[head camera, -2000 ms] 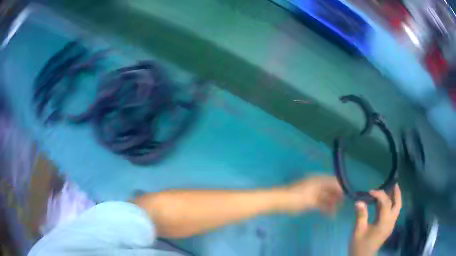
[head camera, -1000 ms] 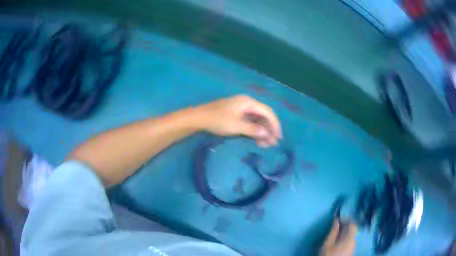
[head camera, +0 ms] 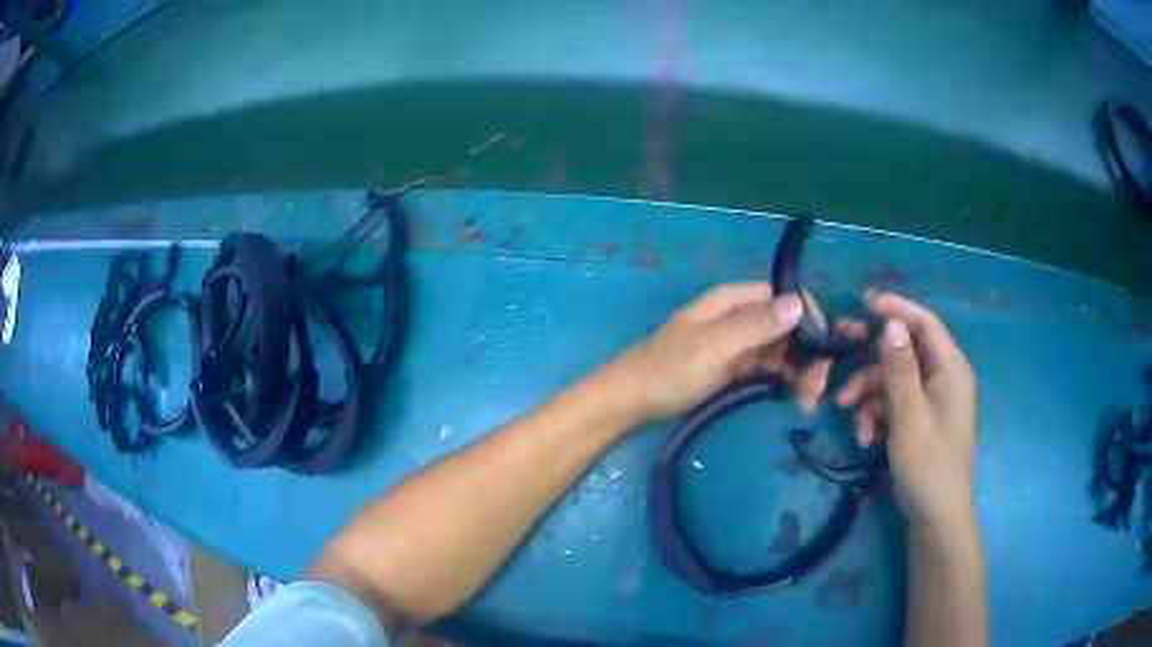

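Note:
My left hand [head camera: 726, 341] grips a small black curved yoke [head camera: 791, 259] between thumb and fingers, above the bench. My right hand [head camera: 920, 386] is at the yoke's other end, its thumb and fingers close around that end. Just below my hands a large black headband [head camera: 676, 531] lies on the bench as a wide C. A second small curved yoke [head camera: 834, 473] lies at the headband's right side, partly behind my right fingers. Whether a cable is there cannot be seen.
A stack of black headbands [head camera: 259, 367] lies on the bench [head camera: 531, 291] at left, beside smaller black curved parts [head camera: 126, 367]. A yoke pile [head camera: 1118, 468] is at the right edge. Beyond is the green belt [head camera: 569, 139], with a black piece [head camera: 1124, 145] at far right.
The view has turned and moved. My right hand has come from the yoke pile to my left hand, and a yoke is now held between them above the headband.

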